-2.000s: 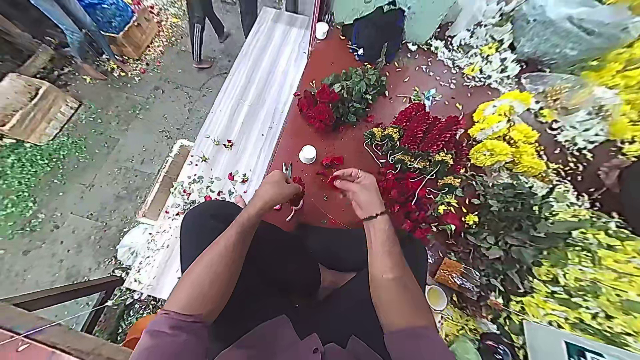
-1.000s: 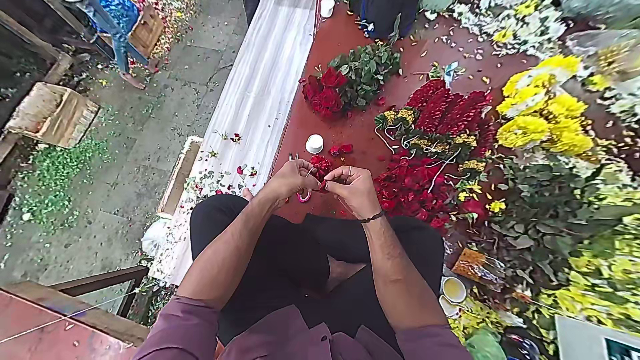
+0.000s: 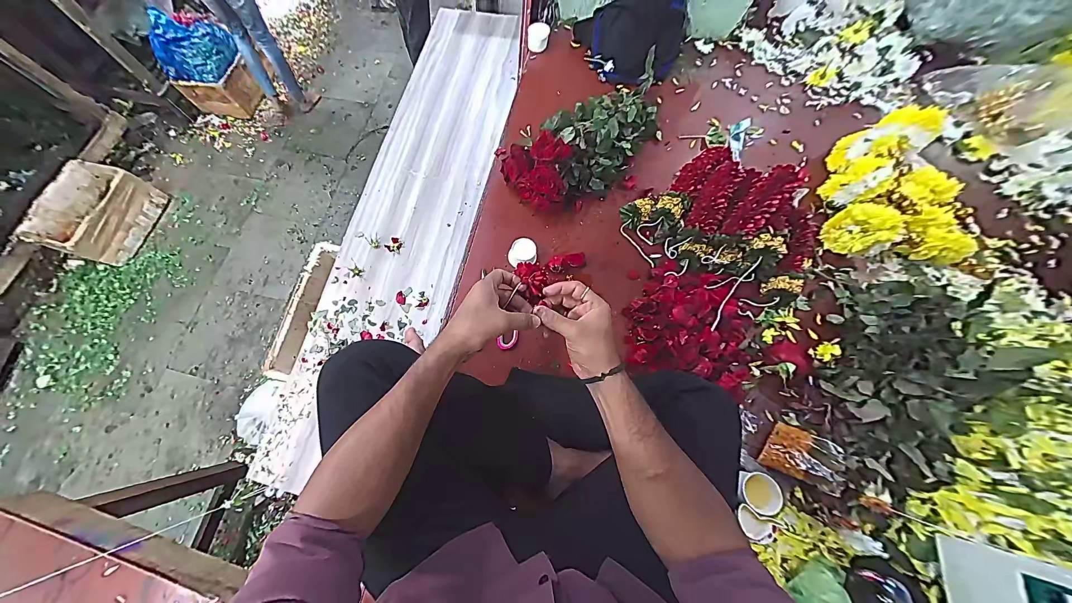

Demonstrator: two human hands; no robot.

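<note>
My left hand (image 3: 490, 314) and my right hand (image 3: 579, 322) meet fingertip to fingertip above the red surface. A thin needle-like piece shows at my left fingers. Red petals or small flowers (image 3: 536, 276) bunch just beyond and between the fingers; which hand grips them is partly hidden. A white thread spool (image 3: 523, 251) stands behind the bunch. The pink handle loop (image 3: 507, 340) of a tool lies below my left hand. Right of my hands are a heap of red petals (image 3: 687, 327) and red garlands with white strings (image 3: 737, 197). Red roses with green leaves (image 3: 540, 172) lie farther back.
Yellow chrysanthemums (image 3: 896, 193) and leafy stems (image 3: 888, 368) lie to the right, cups (image 3: 760, 494) near my right knee. A white-striped strip (image 3: 435, 126) runs along the left edge, petals scattered on it. Beyond stand crates (image 3: 96, 213) and a person's legs (image 3: 260, 50). A dark bag (image 3: 641, 38) sits at the back.
Two seconds ago my hands were apart, with scissors-like metal at my left hand; now the fingertips are together. The red bunch at my fingers shows more plainly than one second ago.
</note>
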